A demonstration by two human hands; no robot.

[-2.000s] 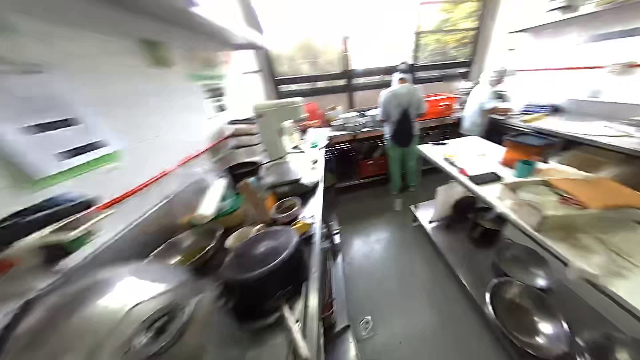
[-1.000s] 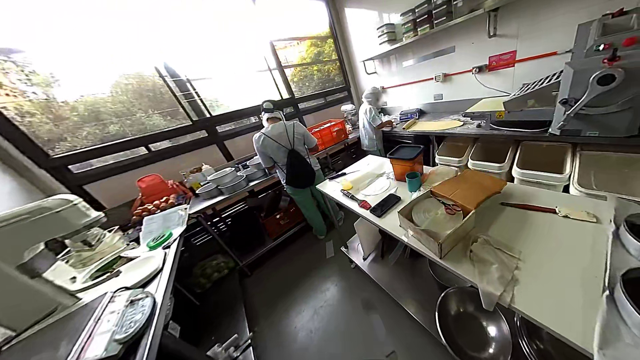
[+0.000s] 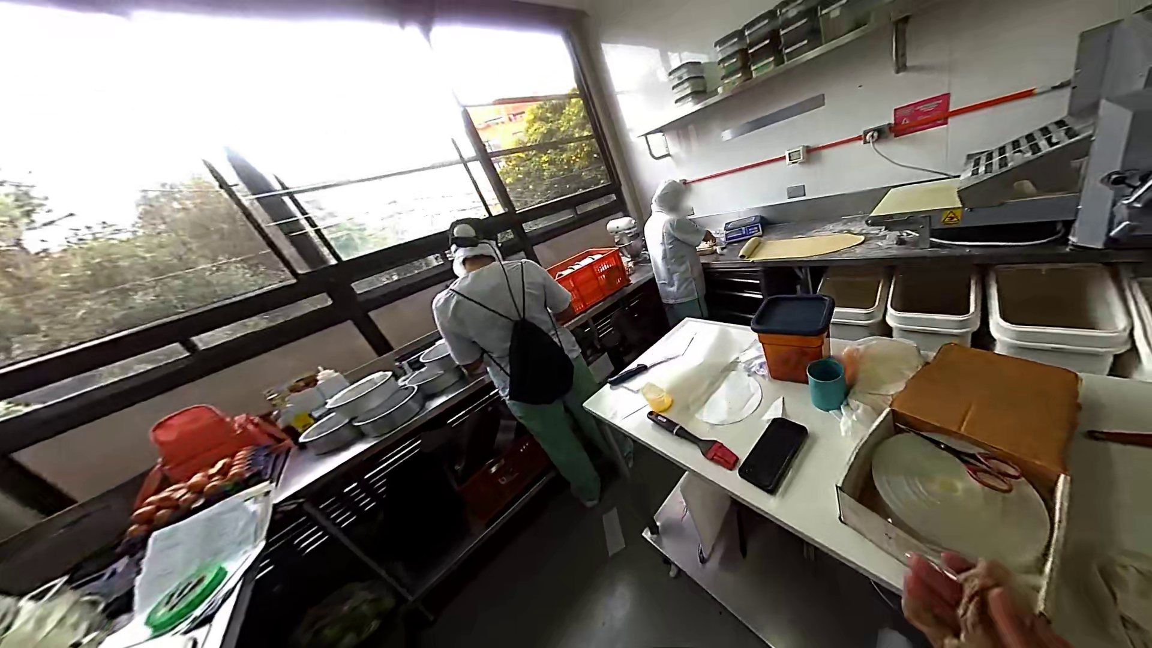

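Note:
Low at the right edge of the head view, my left hand (image 3: 932, 596) and my right hand (image 3: 1012, 616) are close together, blurred and partly cut off by the frame. Whether something lies between them cannot be told. They are at the near edge of an open cardboard box (image 3: 868, 526) on the white table. Inside the box lie a stack of round paper sheets (image 3: 954, 504) and red-handled scissors (image 3: 990, 470). Left of the box are a black phone (image 3: 773, 454), a pastry brush with a red head (image 3: 693, 440) and a teal cup (image 3: 826, 384).
A person (image 3: 504, 315) with a black drawstring bag stands at the window counter, beside metal pans (image 3: 363, 393). Another person (image 3: 673, 247) works at the back counter near rolled-out dough (image 3: 801, 247). An orange tub (image 3: 792, 351) with a dark lid stands on the white table (image 3: 621, 402).
The view has swung right and come nearer to the white table. My hands, not seen in the earlier frames, now show at the lower right.

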